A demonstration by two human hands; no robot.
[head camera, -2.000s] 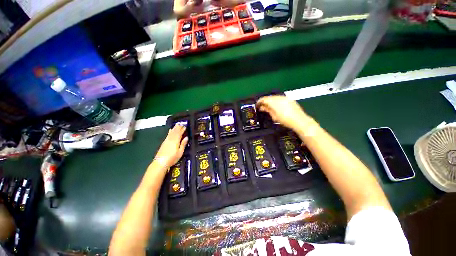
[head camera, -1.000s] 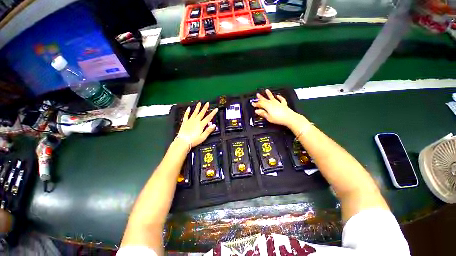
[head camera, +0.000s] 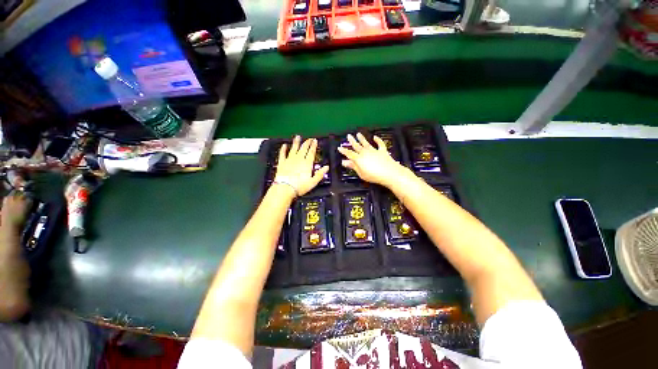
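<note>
Closed black flip phones with gold emblems, such as this one in the front row (head camera: 357,218), lie in the pockets of a black foam tray (head camera: 339,271). My left hand (head camera: 298,169) lies palm down with fingers spread over a phone in the back row, left of centre. My right hand (head camera: 369,160) lies palm down, fingers apart, over the middle of the back row. Both hands cover parts of the phones under them. The back-right phone (head camera: 424,148) is uncovered. My right forearm hides part of the front-right pocket.
A red-orange tray (head camera: 346,36) with dark phones is across the bench. A monitor (head camera: 108,58), water bottle (head camera: 148,108) and white-red corded tool (head camera: 77,205) are at left, with another person's arm (head camera: 13,252). A white-framed smartphone (head camera: 583,238) and beige fan (head camera: 641,254) are at right.
My right hand has moved left from the back-right phones to the middle of the back row. My left hand has moved from the far-left pocket onto the phone beside it. The view has shifted slightly.
</note>
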